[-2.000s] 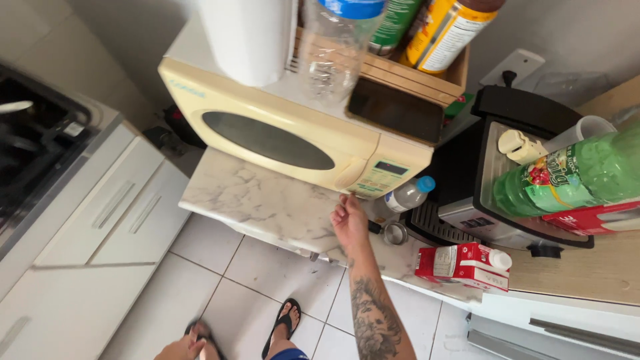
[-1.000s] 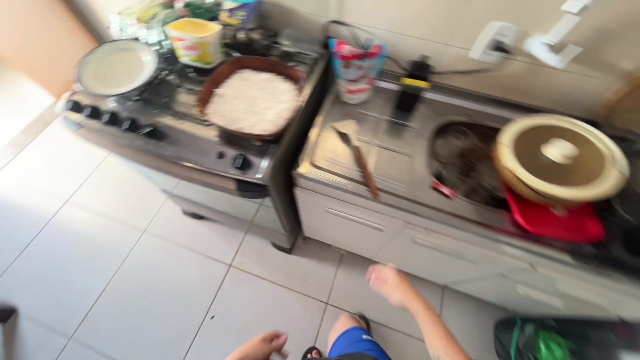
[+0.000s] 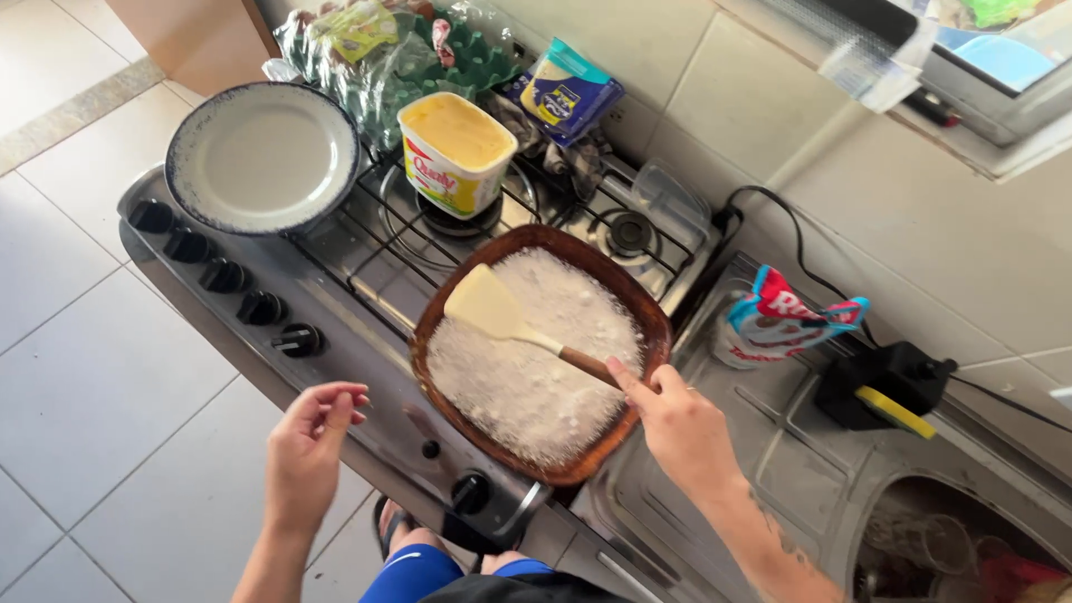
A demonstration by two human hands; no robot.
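My right hand (image 3: 682,423) grips the wooden handle of a spatula (image 3: 486,306) with a cream-coloured blade. The blade rests on white, crumbly tapioca-like flour (image 3: 528,394), spread across a square brown pan (image 3: 651,314) on the stove. My left hand (image 3: 314,444) is over the stove's front edge, left of the pan, fingers curled and holding nothing that I can see. Behind the pan stands an uncovered Qualy margarine tub (image 3: 456,155). A white plate with a speckled blue rim (image 3: 261,159) sits on the stove's left side.
Stove knobs (image 3: 260,308) line the front edge. Behind are a green egg carton (image 3: 469,63) under plastic and a blue packet (image 3: 565,92). To the right are an opened pouch (image 3: 783,322), a black holder with a yellow sponge (image 3: 888,385) and a sink (image 3: 888,486) with dishes.
The view has swung from the microwave to the stove. The spatula, on the sink's drainboard one second ago, is now in my right hand with its blade in the pan.
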